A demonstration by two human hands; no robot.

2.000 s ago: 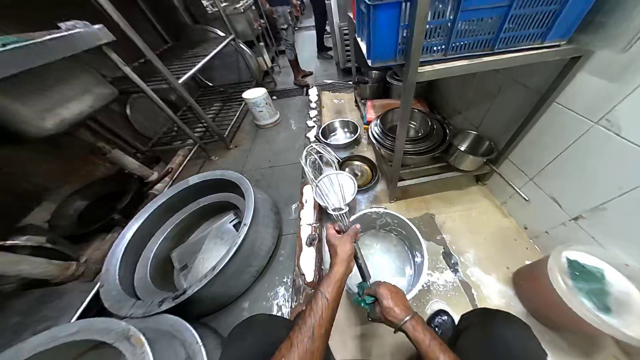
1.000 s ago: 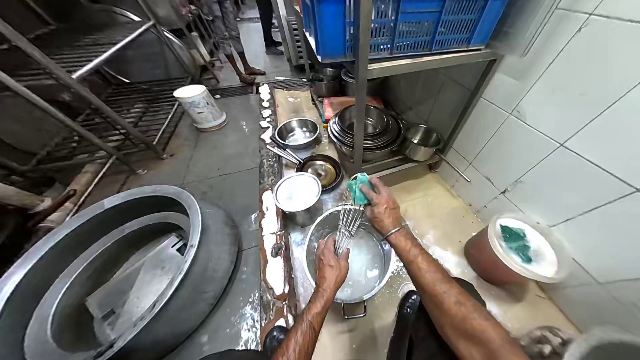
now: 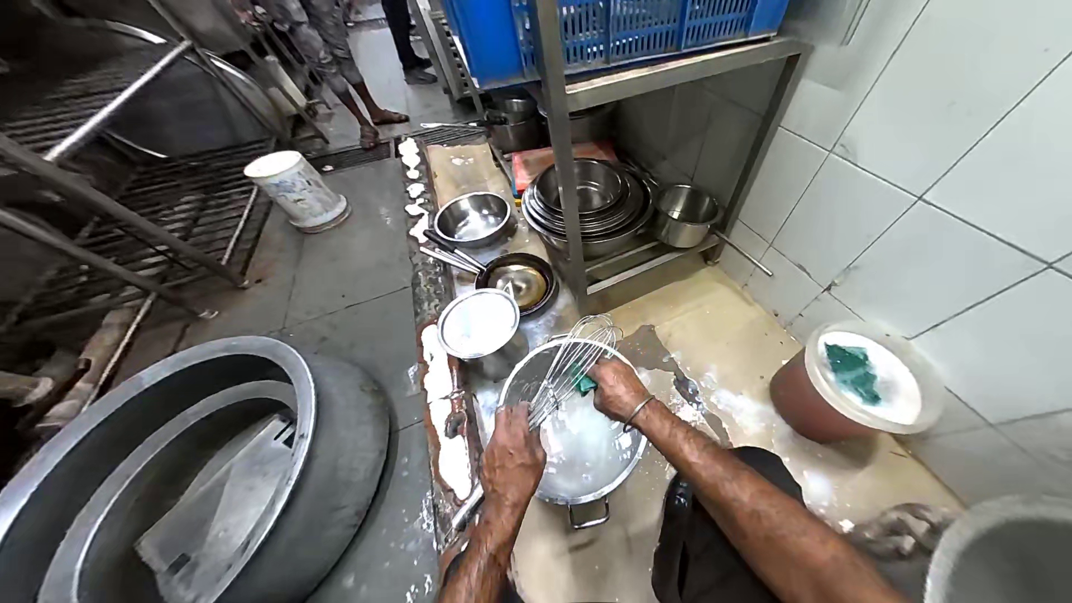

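Note:
My left hand [image 3: 512, 452] grips a wire whisk [image 3: 566, 368] low on its wires, with the handle running down towards the lower left. My right hand [image 3: 618, 389] presses a green scouring pad [image 3: 584, 382] against the whisk's wires. Both hands are over a round metal pot [image 3: 599, 498] with a loop handle, holding cloudy liquid. Beside its upper left rim stands a smaller vessel [image 3: 478, 324] with a pale round top. A frying pan [image 3: 536, 285] and a steel bowl [image 3: 474, 219] lie beyond it.
Large nested metal pots [image 3: 356, 452] stand at left. At right is a reddish-brown bucket [image 3: 816, 398] with suds and a green pad. Stacked steel bowls [image 3: 586, 201] sit under a metal shelf [image 3: 687, 71]. A white bucket [image 3: 297, 191] stands near people's legs.
Two seconds ago my right hand was at the whisk's handle with the pad; now it is at the wires. My left hand has stayed on the whisk. The view has shifted right.

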